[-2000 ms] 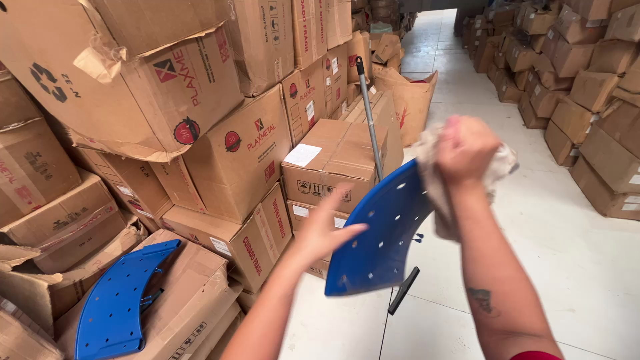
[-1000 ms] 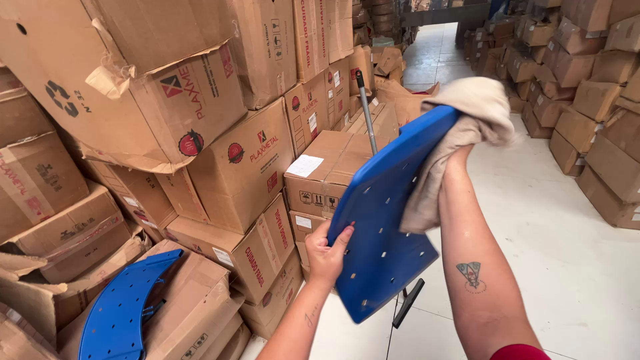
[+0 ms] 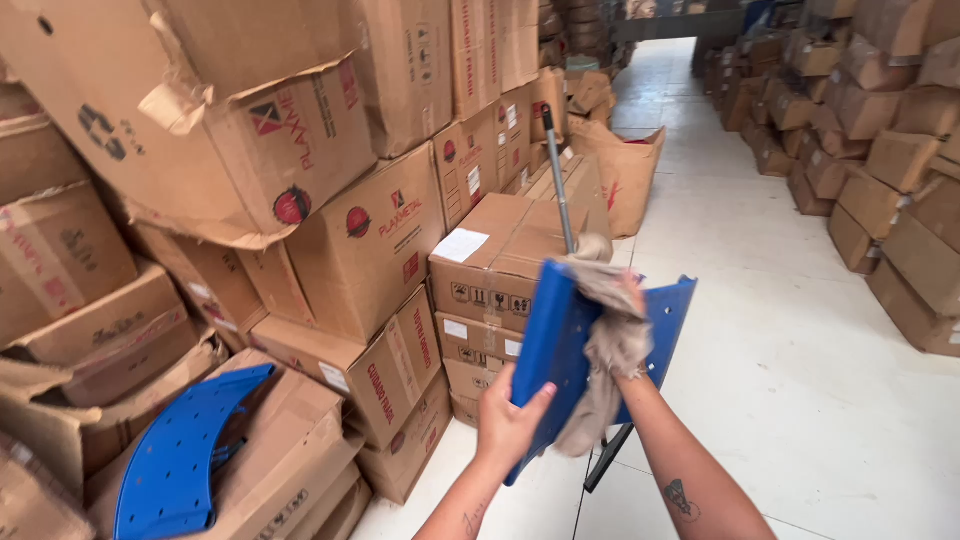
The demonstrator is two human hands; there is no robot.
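My left hand (image 3: 514, 420) grips the left edge of a curved blue panel with small holes (image 3: 551, 360), thumb on its near face. On the panel's inner face lies a beige cloth (image 3: 619, 337), pressed there by my right hand (image 3: 634, 322), which the cloth partly covers and motion blurs. The panel is held up above the floor, in front of a pole with a dark grip (image 3: 559, 180). A second curved blue panel with holes (image 3: 172, 450) rests on a cardboard box at the lower left.
Stacked cardboard boxes (image 3: 367, 240) line the left side. A box with a white paper on top (image 3: 510, 232) stands just beyond the panel. More cartons (image 3: 862, 112) are piled along the right. A dark bar (image 3: 609, 457) is near the floor below the panel.
The held panel has turned, and the cloth has moved from its upper right edge onto its inner face. Two seconds ago my left hand was off the panel with fingers spread; now it grips it.
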